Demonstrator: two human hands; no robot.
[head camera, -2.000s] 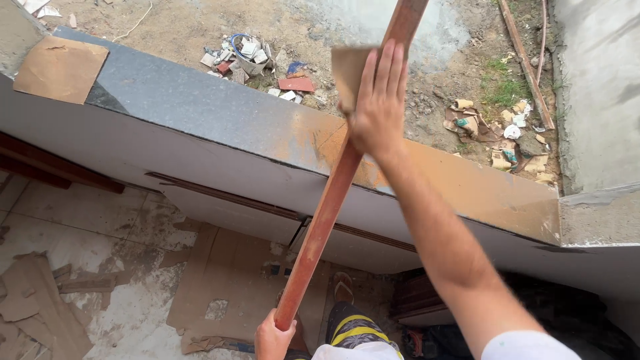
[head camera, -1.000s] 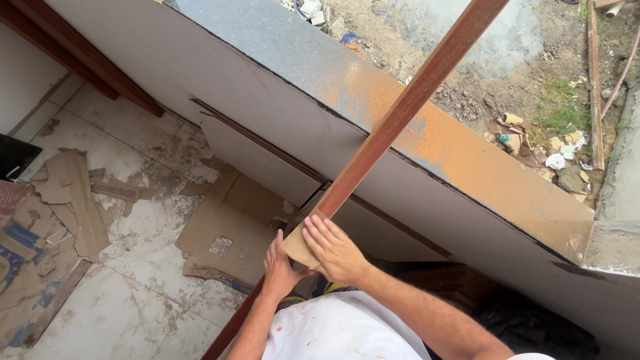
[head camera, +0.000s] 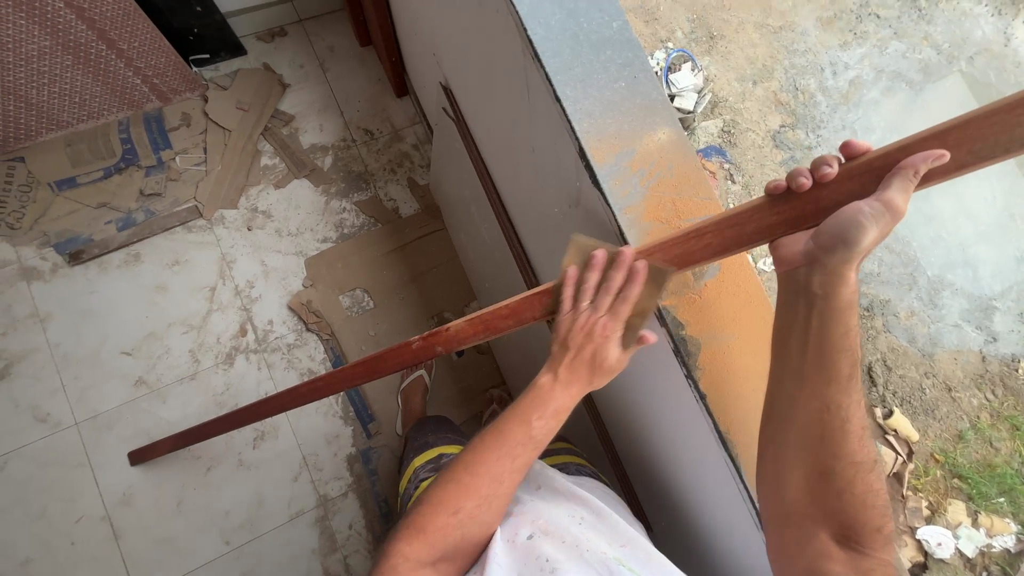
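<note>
A long reddish-brown wooden strip (head camera: 472, 324) slants across the view, over the tiled floor, the low wall and the ground outside. My left hand (head camera: 600, 320) lies palm down over the strip's middle, pressing a tan sheet of sandpaper (head camera: 658, 280) against it. The sheet is slightly blurred and partly hidden by the fingers. Farther up the strip, my right hand (head camera: 840, 208) holds it from below, palm up, with the thumb along one side and the fingertips showing on the other. The strip's far right end is out of view.
Below the strip runs a wall's grey stone sill (head camera: 584, 72), partly coated in orange dust. Thin dark strips (head camera: 488, 184) lean on the wall. Torn cardboard (head camera: 392, 272) covers part of the dirty tiles (head camera: 160, 320). Rubble (head camera: 686, 84) lies outside.
The sandpaper was under my right hand two seconds ago and is now under my left. My right hand has moved onto the strip's upper part. The view has turned strongly.
</note>
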